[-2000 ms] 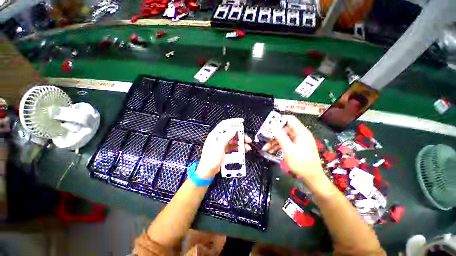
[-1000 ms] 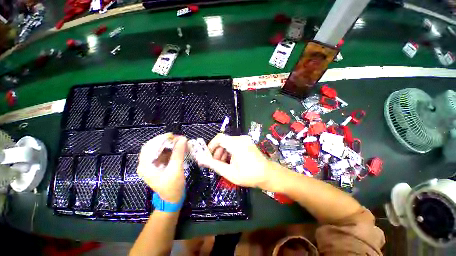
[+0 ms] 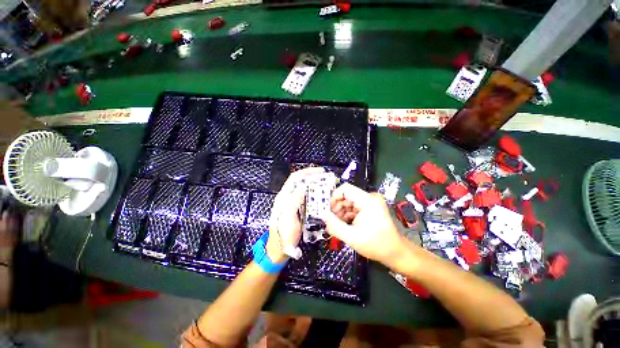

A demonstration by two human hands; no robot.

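Note:
A white housing shell [image 3: 318,201] with small holes and a dark cutout lies upright in my left hand [image 3: 289,208], over the right part of the black blister tray [image 3: 178,224]. My left hand is closed around its left side, with a blue wristband at the wrist. My right hand [image 3: 362,223] has its thumb against the shell's right side, its other fingers curled. A small white piece [image 3: 349,170] shows just above my right hand; whether I hold it I cannot tell. A bit of red shows below my right fingers.
Loose red, white and silver parts [image 3: 476,216] lie right of the tray. A white fan [image 3: 81,178] stands left, a pale green fan [image 3: 604,204] far right. A dark reddish rectangle [image 3: 488,109] on a pale post hangs above the pile. Scattered units lie on the green conveyor [image 3: 387,58].
The view has shifted left. The shell now faces upward in my left hand, where the hands' work was small and blurred before. My right hand has closed in beside it.

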